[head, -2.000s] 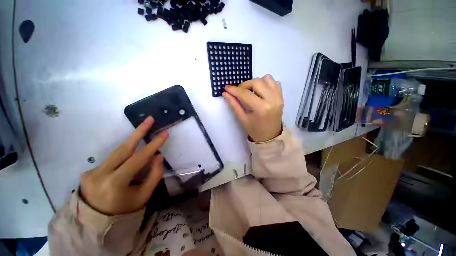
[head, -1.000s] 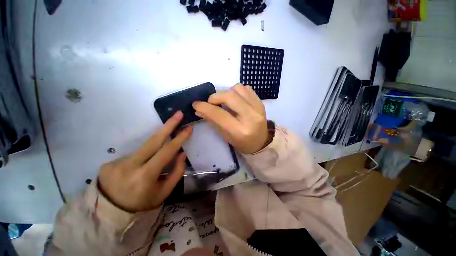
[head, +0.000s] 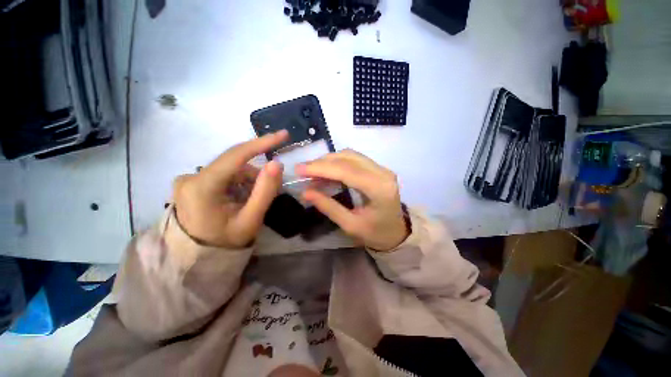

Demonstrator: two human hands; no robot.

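Note:
A black phone middle frame [head: 288, 118] lies on the white table, its camera-hole end away from me and its large opening towards me. My left hand [head: 228, 195] is over its left side, index finger and thumb apart. A thin bright metal line, likely tweezers [head: 297, 181], runs out from the lower fingers of this hand across the opening. My right hand [head: 360, 195] is over the right side of the opening, its thumb and fingertips apart with nothing visible between them. The near end of the frame is dark and partly hidden by the hands. A black dotted parts tray [head: 380, 90] lies beyond.
Loose black parts [head: 331, 15] and a black box [head: 441, 15] lie at the far edge. Stacked frames stand at right [head: 515, 151] and at far left [head: 55, 81]. A plastic bottle [head: 600, 158] and a cardboard box [head: 563, 302] are at the right.
The right hand has moved from the tray to the frame's upper end, then down over its opening. The left hand has drawn nearer to it. The view has shifted, showing the left stack.

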